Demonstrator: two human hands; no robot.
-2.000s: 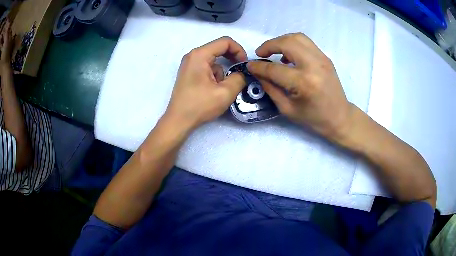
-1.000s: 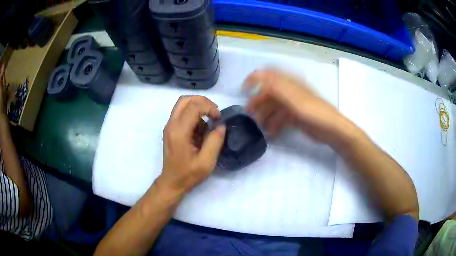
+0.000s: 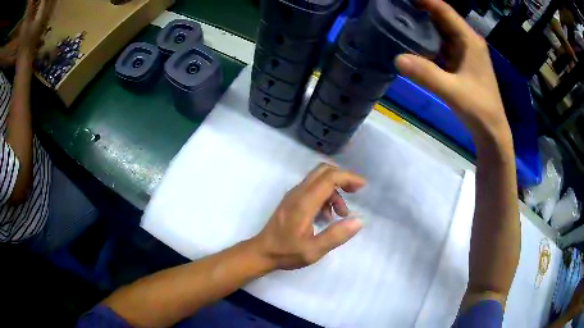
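My right hand (image 3: 442, 70) is at the top of the right column of stacked dark grey housings (image 3: 333, 106), thumb and fingers around the top housing (image 3: 403, 25). Whether that housing sits fully on the column cannot be told. A second column of housings (image 3: 276, 77) stands to its left. My left hand (image 3: 314, 221) is low over the white foam sheet (image 3: 211, 192), fingers curved apart, with nothing in it. The housings show small dark triangle marks on their sides.
Loose housings (image 3: 194, 69) stand on the green bench (image 3: 121, 138) at left, by a cardboard tray (image 3: 109, 32) with small parts. A person in a striped shirt is at far left. A blue bin (image 3: 512, 128), clear bags (image 3: 551, 186) and yellow rings (image 3: 543, 259) are right.
The view has shifted, showing more of the columns. The housing from between my hands has left the foam sheet. My right hand has moved up to the right column's top; my left hand is empty.
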